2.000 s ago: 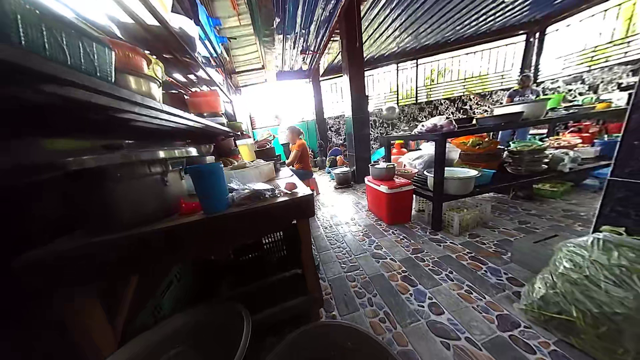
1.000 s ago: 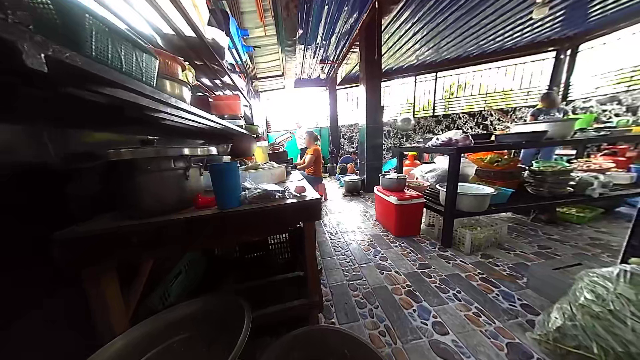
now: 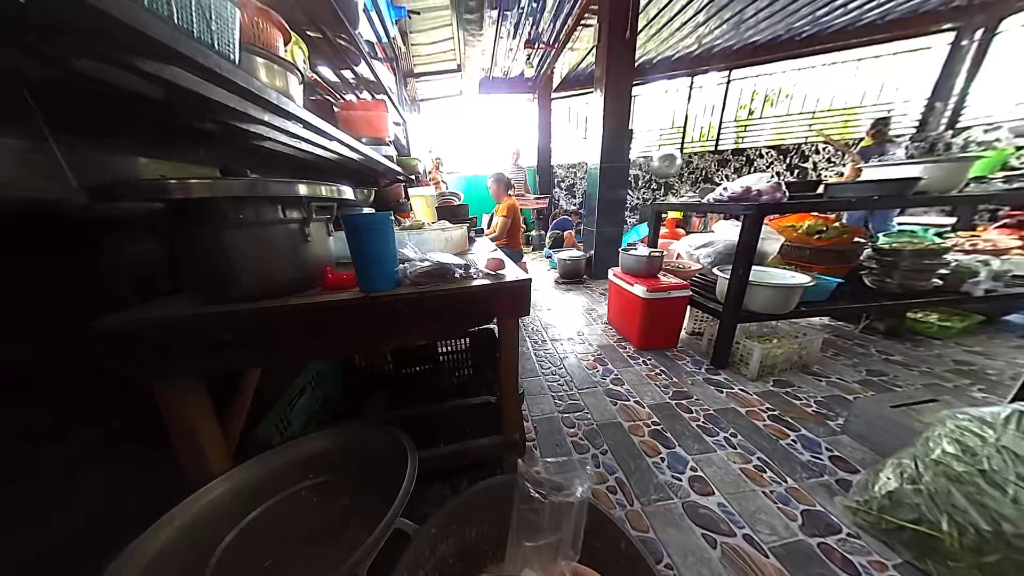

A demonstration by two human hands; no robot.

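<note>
A clear plastic bag stands upright at the bottom centre, over a large dark round basin. Fingertips, which look like those of my right hand, grip its lower end at the frame's bottom edge. A faint bit of skin lies just left of them; whether it is my left hand I cannot tell. Left of the bag is a wide metal pan with a rim handle. On the wooden table are a blue plastic cup, a big lidded pot and crumpled clear plastic.
A red cooler with a pot on top stands beside a black rack of basins and food. A plastic bag of greens lies lower right. One person in orange is at the table's far end; several others are farther back.
The clear plastic bag and the fingertips have come into view at the bottom centre. More people show in the background behind the person in orange.
</note>
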